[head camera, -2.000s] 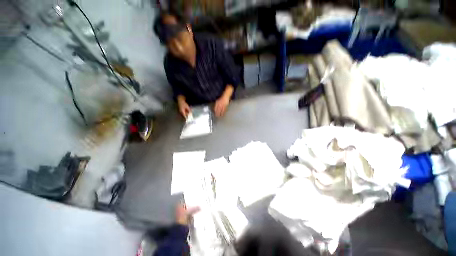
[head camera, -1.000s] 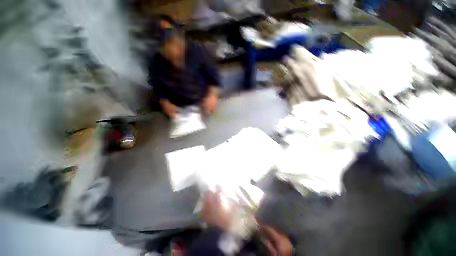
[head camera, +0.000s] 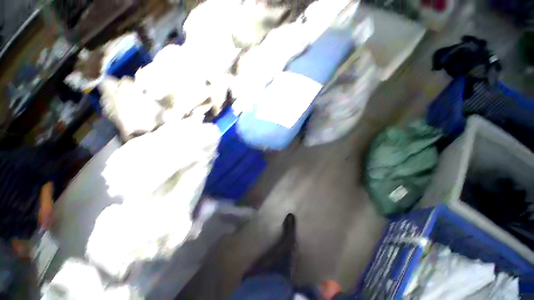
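My right hand (head camera: 331, 288) shows small and blurred at the bottom edge, beside my leg, partly cut off. I cannot tell whether it holds anything. My left hand is out of the picture. A large loose heap of white fabric (head camera: 158, 170) lies on the grey table (head camera: 93, 181) to my left. More white fabric (head camera: 88, 284) lies at its near end, cut off by the bottom edge.
A person (head camera: 35, 170) stands at far left, hands at a pale piece. A green sack (head camera: 404, 167), blue crate (head camera: 392, 252) with white fabric and white tub (head camera: 462, 164) with dark pieces stand right. A blue bundle (head camera: 269, 126) and clear bag (head camera: 345, 105) lie ahead.
The view has swung right, from the table to the floor aisle. Both my hands were at the white stacks on the table; now only one shows, low by my leg.
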